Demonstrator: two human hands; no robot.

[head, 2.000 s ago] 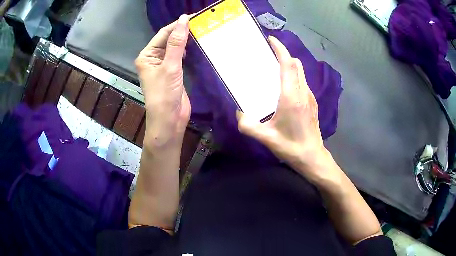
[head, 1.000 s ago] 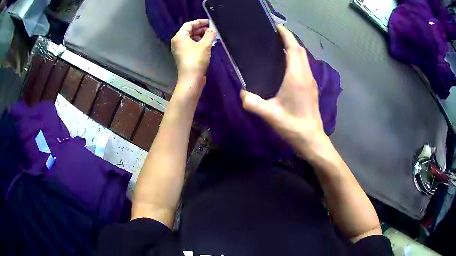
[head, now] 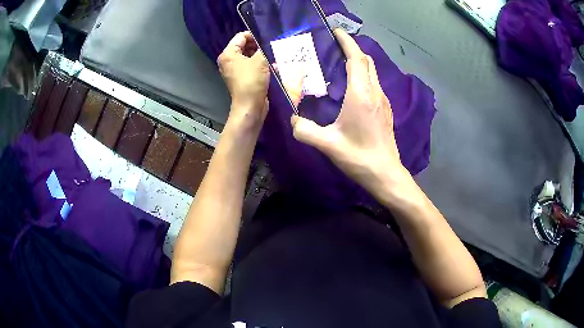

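My right hand point(head: 362, 118) holds a smartphone point(head: 294, 57) by its two long edges, above a purple fabric bundle point(head: 410, 122) on the grey worktable. The phone screen shows a camera view of a white ticket on purple fabric, with a fingertip at its lower part. My left hand point(head: 246, 77) is at the phone's left edge, with curled fingers partly hidden behind it; whether it grips the ticket cannot be seen. A pale slip point(head: 344, 23) shows on the bundle just right of the phone.
The worktable point(head: 486, 154) has a curved right edge. At left are brown slats point(head: 157, 150), a white board point(head: 105, 157) and a pile of purple point(head: 112, 218) and navy bundles point(head: 51, 275). Another purple bundle point(head: 538, 51) lies at upper right, a metal tool with a red part point(head: 551, 214) at right.
The phone screen went from a white page with an orange top to dark, and now to a camera view of a ticket. My left hand has moved off the phone's top corner, down beside it.
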